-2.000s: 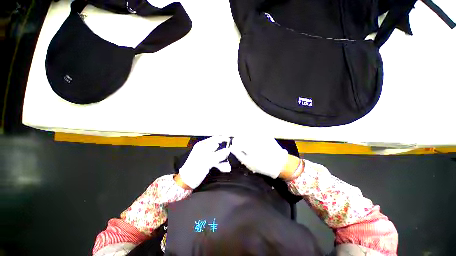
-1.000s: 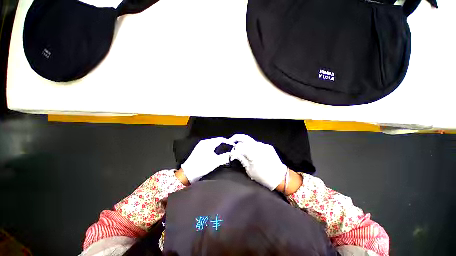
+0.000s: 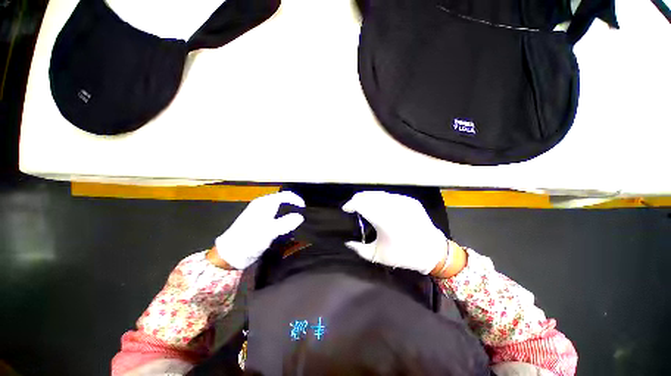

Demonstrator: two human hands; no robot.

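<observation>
A black fabric bag point(image 3: 324, 233) lies on the lap, below the table edge and against the dark apron. My left hand point(image 3: 257, 229), in a white glove, is at its left side with thumb and fingertips curled at the fabric. My right hand point(image 3: 401, 231), also gloved, is at its right side, fingers curled round a small silvery metal piece point(image 3: 362, 228). The exact shape of the metal piece and how it joins the strap cannot be told. A small brownish mark shows on the black fabric near my left hand.
A white-covered table point(image 3: 279, 117) spans the view above my hands. A black crescent bag point(image 3: 118, 73) lies on it at left with its strap. Larger black bags point(image 3: 471, 81) overlap at right. A yellow floor line point(image 3: 169, 192) runs under the table edge.
My hands, close together before, have moved apart, the left hand outward to the left. The fabric between them is now exposed. The view has shifted slightly.
</observation>
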